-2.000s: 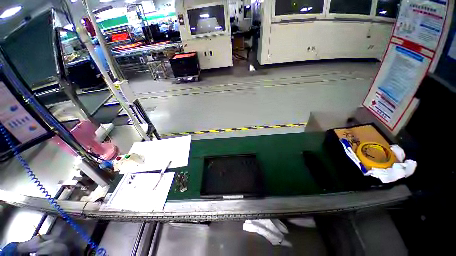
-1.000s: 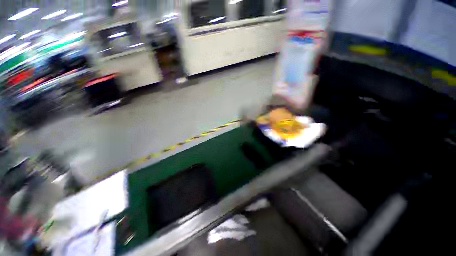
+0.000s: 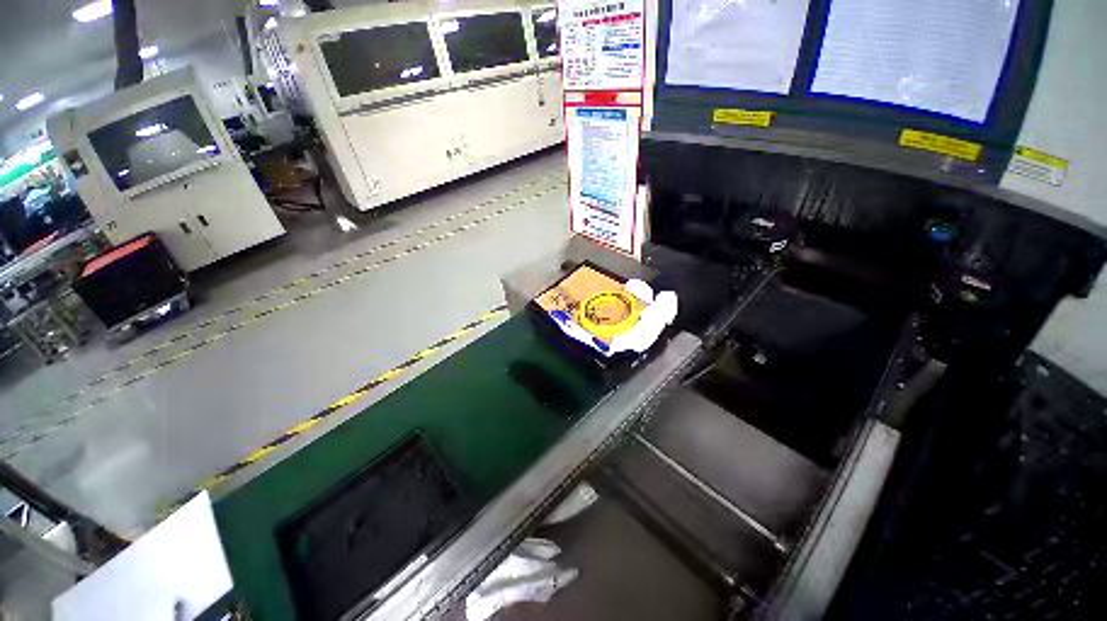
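Neither of my hands is in the picture. The chain conveyor's metal rail (image 3: 571, 443) runs diagonally from the bottom centre up to the dark machine opening (image 3: 838, 261) at the right. A second rail (image 3: 850, 510) lies to its right, with metal plates and a thin rod between them. No carrier or board shows on the conveyor. Crumpled white wipes (image 3: 522, 580) lie by the inner side of the left rail. A shallow black tray (image 3: 370, 516) sits on the green mat (image 3: 261, 485), left of the rail.
A black box (image 3: 625, 355) holds cardboard, a yellow tape roll (image 3: 611, 313) and white cloth. A dark oblong thing (image 3: 543, 386) lies on the mat. White paper (image 3: 152, 570) is at lower left. A notice board (image 3: 606, 170) stands behind the box. White machines stand across the floor.
The view has swung to the right, bringing the machine opening and right rail into sight. The blurred gloved hand and blue coiled cord at the left two seconds ago are out of view.
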